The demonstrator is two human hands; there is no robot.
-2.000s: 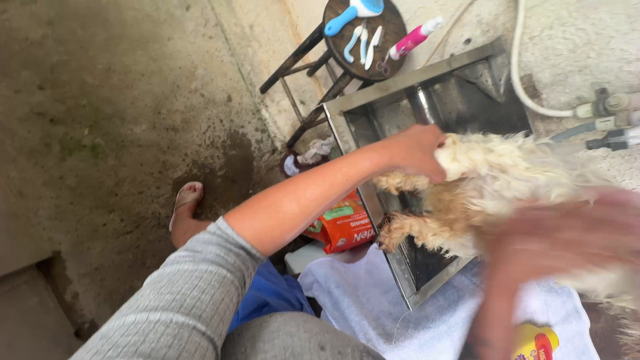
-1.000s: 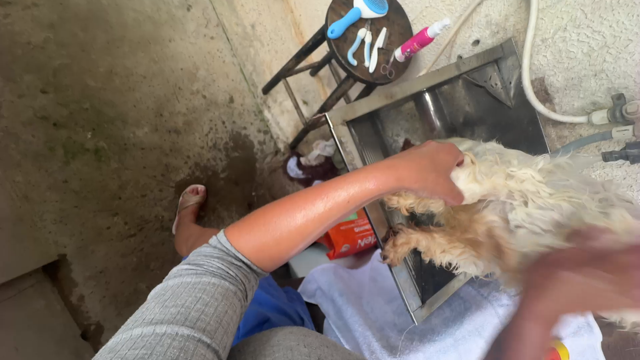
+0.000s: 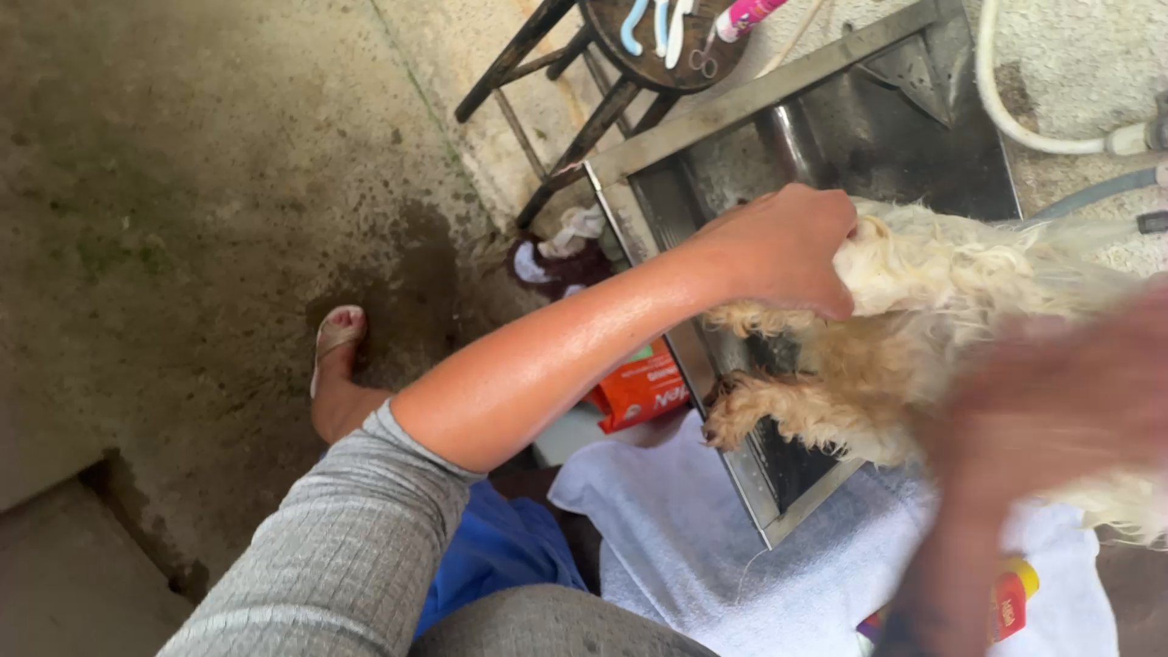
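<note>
A cream and tan curly-haired dog (image 3: 967, 265) is on a metal sink (image 3: 912, 128), its tan legs over the basin and its coat looking damp. My left hand (image 3: 789, 251) is closed on the dog at the near end of its body, around fur or a limb. Its fingertips are partly hidden. My right hand (image 3: 1049, 401) is blurred and lies over the dog's side at the right edge. Whether that hand holds anything cannot be made out.
A dark wooden stool (image 3: 652, 78) bears scissors (image 3: 703, 62), light-blue and white tools and a pink bottle (image 3: 744, 18). A light-blue towel (image 3: 657, 547) lies beside the sink, with a red and yellow bottle (image 3: 1011, 602) on it. A red bag (image 3: 643, 392) and a white hose (image 3: 990, 91) are near.
My right hand has shifted about over the dog's side, blurred throughout. My left hand keeps its hold on the dog.
</note>
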